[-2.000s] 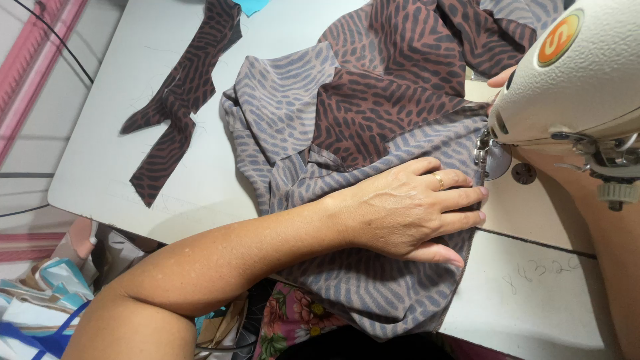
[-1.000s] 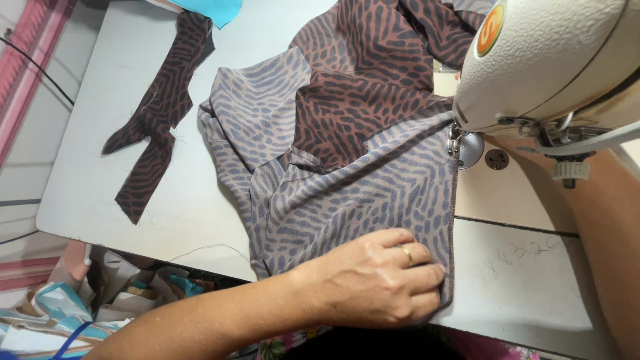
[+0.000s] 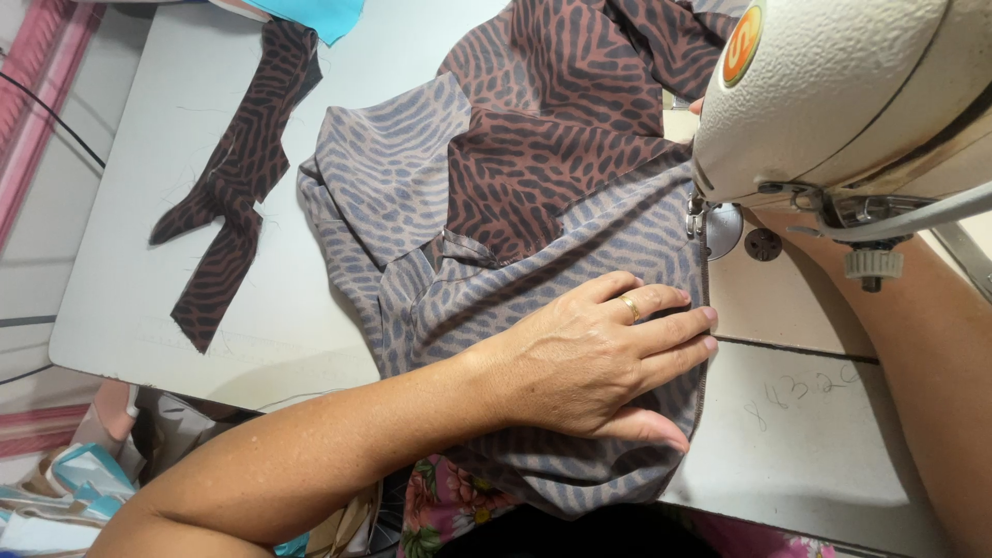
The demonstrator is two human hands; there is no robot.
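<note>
My left hand (image 3: pixel 612 349), with a gold ring, lies flat on the grey-and-blue side of a patterned fabric piece (image 3: pixel 535 310), fingertips at its stitched right edge. That edge runs under the presser foot (image 3: pixel 696 217) of a white sewing machine (image 3: pixel 829 101). The brown-and-black side of the cloth (image 3: pixel 573 70) spreads above, partly folded over. Of my right hand (image 3: pixel 696 106), only a fingertip shows behind the machine head, near the cloth's upper part; the rest is hidden, so its hold cannot be told. My right forearm passes behind the machine.
Brown-and-black fabric scraps (image 3: pixel 248 170) lie on the left of the white table (image 3: pixel 108 310). A turquoise cloth (image 3: pixel 322 15) sits at the top edge. Below the table at left is a heap of cloth scraps (image 3: pixel 85 480). A round knob (image 3: pixel 874 265) hangs from the machine head.
My left hand has moved up along the cloth's right edge from near its lower corner, where it was one second ago. The cloth's lower part now bunches at the table's front edge.
</note>
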